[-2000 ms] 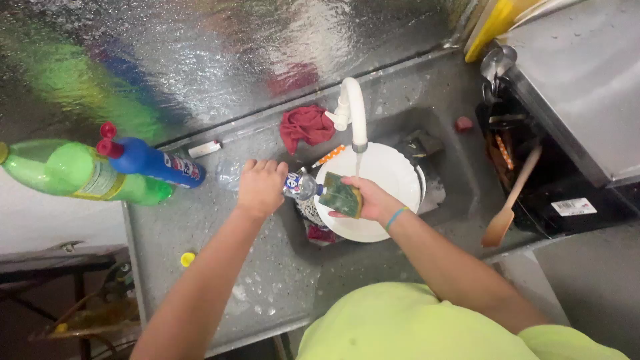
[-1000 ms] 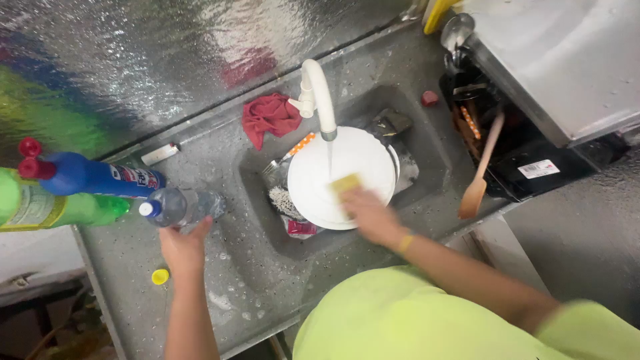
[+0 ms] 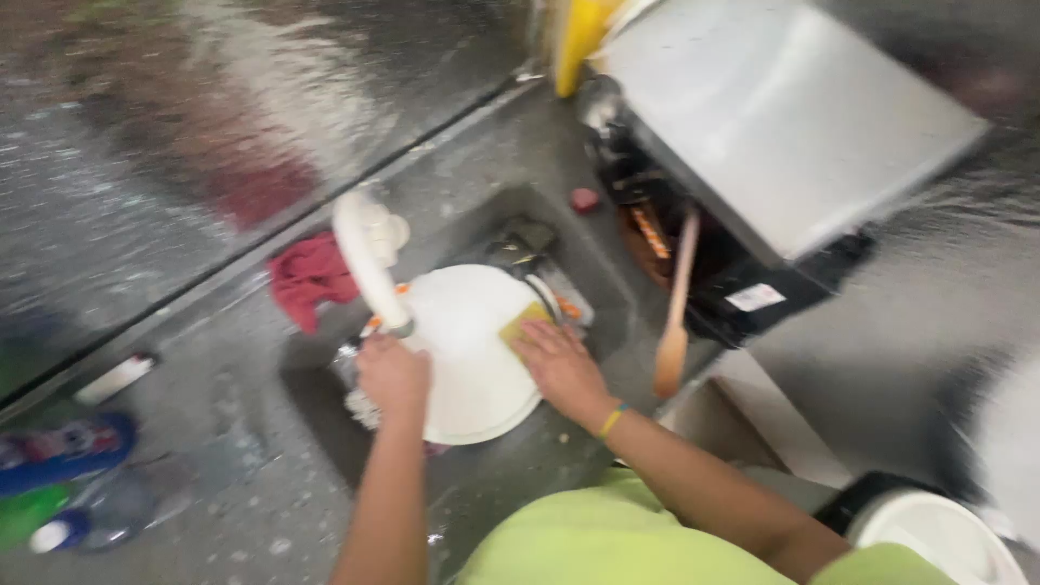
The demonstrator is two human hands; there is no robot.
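A round white plate (image 3: 471, 366) lies over the grey sink basin (image 3: 317, 414). My right hand (image 3: 561, 366) presses a yellow sponge (image 3: 524, 323) on the right part of the plate. At the plate's left edge is my left hand (image 3: 394, 378), just below the spout of the white faucet (image 3: 366, 268); its fingers are blurred, and whether they grip the rim or the spout cannot be told. Cutlery with orange handles (image 3: 569, 307) and a dark scouring pad (image 3: 524, 240) show in the basin behind the plate.
A red cloth (image 3: 313, 276) lies behind the basin. At the left are a clear plastic bottle (image 3: 114, 512), a blue bottle (image 3: 69, 451) and a white tube (image 3: 115, 379). To the right, a wooden spatula (image 3: 674, 341) leans out of a black container (image 3: 731, 301) beside a metal box (image 3: 796, 122).
My left hand has let go of the clear bottle, which lies on the counter, and moved to the plate's left edge. My right hand with the sponge is now at the plate's right side. The view has shifted.
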